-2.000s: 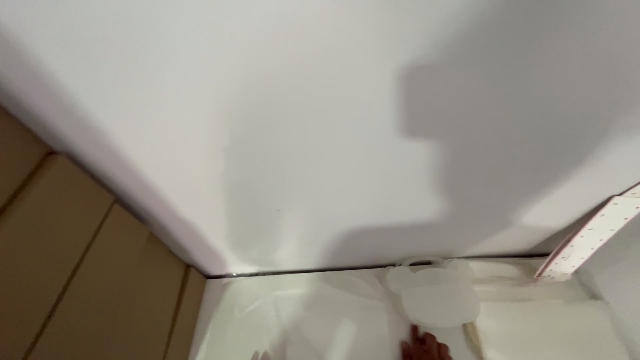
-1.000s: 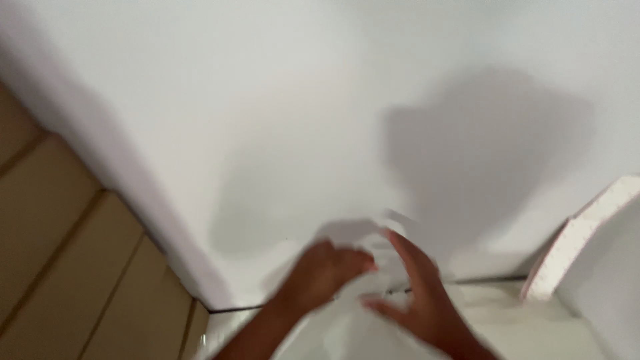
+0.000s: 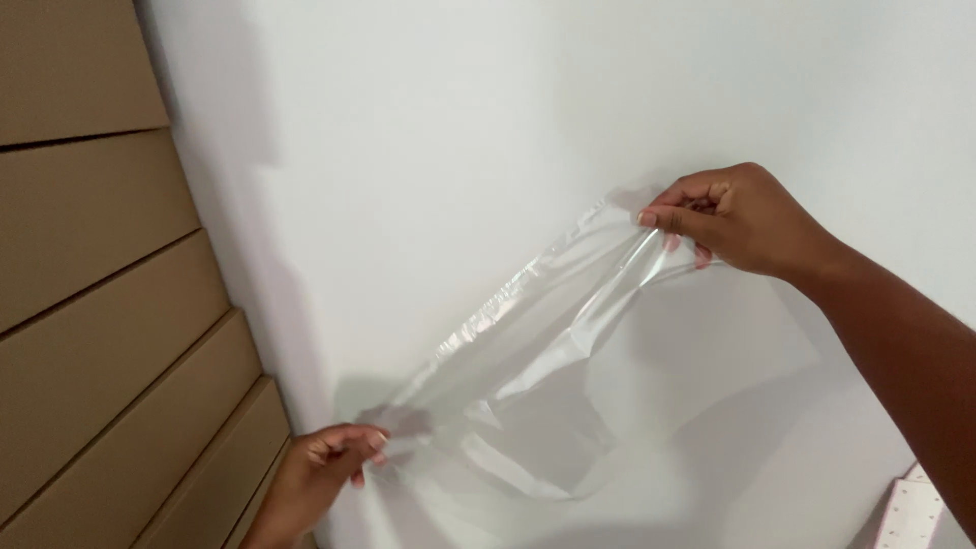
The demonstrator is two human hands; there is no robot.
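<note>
A clear plastic bag or sheet (image 3: 534, 351) is stretched slantwise between my two hands, in front of a white wall. My left hand (image 3: 324, 465), at the lower left, pinches one end of its edge between thumb and fingers. Higher up on the right, my right hand (image 3: 732, 221) grips the other end, with some fingertips showing through the film. The plastic is creased, with a shiny crinkled band along its upper edge. Its lower part blends into the pale background, so where it ends cannot be told.
Brown cardboard boxes (image 3: 99, 297) are stacked along the left side. The white wall (image 3: 457, 137) stands behind the plastic. A white strip with small pinkish dots (image 3: 907, 511) shows at the lower right.
My hands have come up from the bottom and spread wide apart, with the clear plastic now stretched between them. The white surface with items at the bottom has left the view.
</note>
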